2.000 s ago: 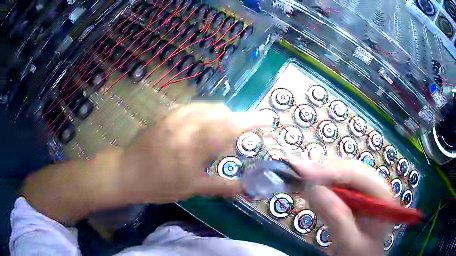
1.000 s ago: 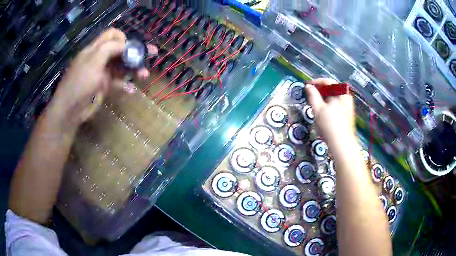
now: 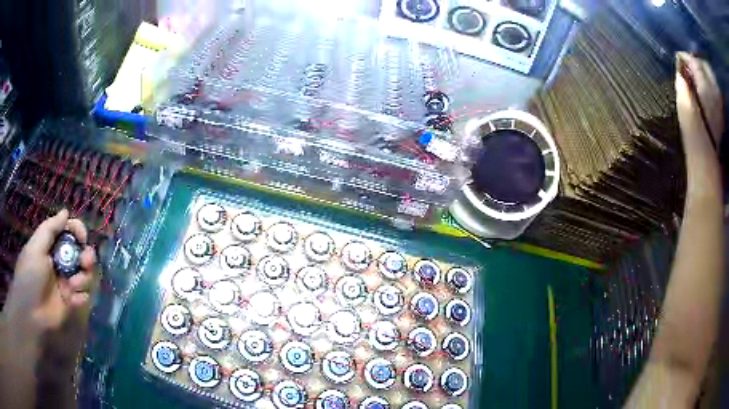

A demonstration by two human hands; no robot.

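Observation:
My left hand [image 3: 49, 275] is at the left edge and holds a small loudspeaker [image 3: 67, 256] in its fingers, magnet side showing. My right hand [image 3: 700, 96] is raised at the upper right edge, arm stretched out. A thin dark reddish line shows along it, but what it holds is unclear. The clear receiving tray [image 3: 169, 275] lies in front of me, with rows of loudspeakers [image 3: 312, 279], magnet side up. The supply tray with dark speakers and red wires [image 3: 68, 172] is at the left, partly behind my left hand.
Clear stacked trays [image 3: 296, 132] stand behind the main tray. A large white-rimmed round object [image 3: 511, 164] with a dark centre is right of them. Brown cardboard sheets [image 3: 615, 120] stand at the right. A white board with round parts [image 3: 468, 22] is at the top. A green mat [image 3: 515, 319] lies underneath.
The view has swung right. My right hand has moved from over the main tray to the far upper right, and the red probe handle no longer shows clearly. My left hand still holds a speaker.

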